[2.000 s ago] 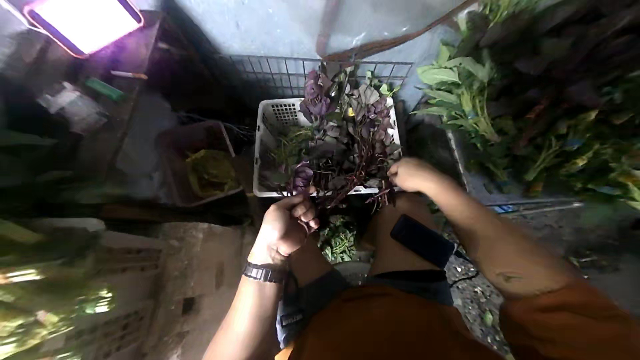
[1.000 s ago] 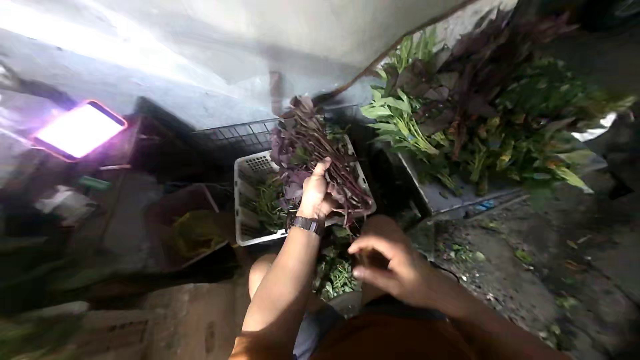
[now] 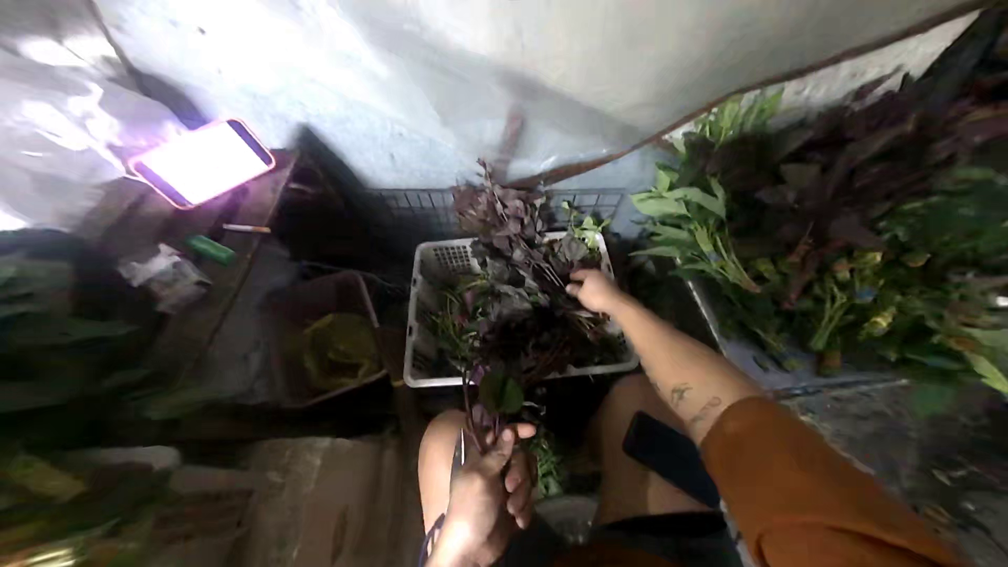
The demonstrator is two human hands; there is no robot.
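Note:
My left hand (image 3: pixel 500 480), low in front of my lap, grips a few purple-leaved stems (image 3: pixel 472 405) that point up toward the basket. My right hand (image 3: pixel 592 290) reaches over the right side of a white plastic basket (image 3: pixel 445 382), its fingers closed on the stems of purple leafy greens (image 3: pixel 516 228). Those greens heap over the back of the basket, with darker leaves in the middle and thin green sprigs (image 3: pixel 453 323) at the left. A narrow, blade-like thing (image 3: pixel 459 453) shows beside my left hand; what it is I cannot tell.
Bundled greens (image 3: pixel 835 228) cover a low table at the right. A lit phone (image 3: pixel 203 163), a green lighter (image 3: pixel 210 249) and a cigarette (image 3: pixel 246 228) lie on the wooden bench at left. A bin (image 3: pixel 370 303) holds a yellow bag. A dark phone (image 3: pixel 669 457) rests on my right thigh.
A second ago my left hand held a purple bunch over the basket; it is now low by my lap with a few stems. My right hand has moved forward from my lap to the basket's greens.

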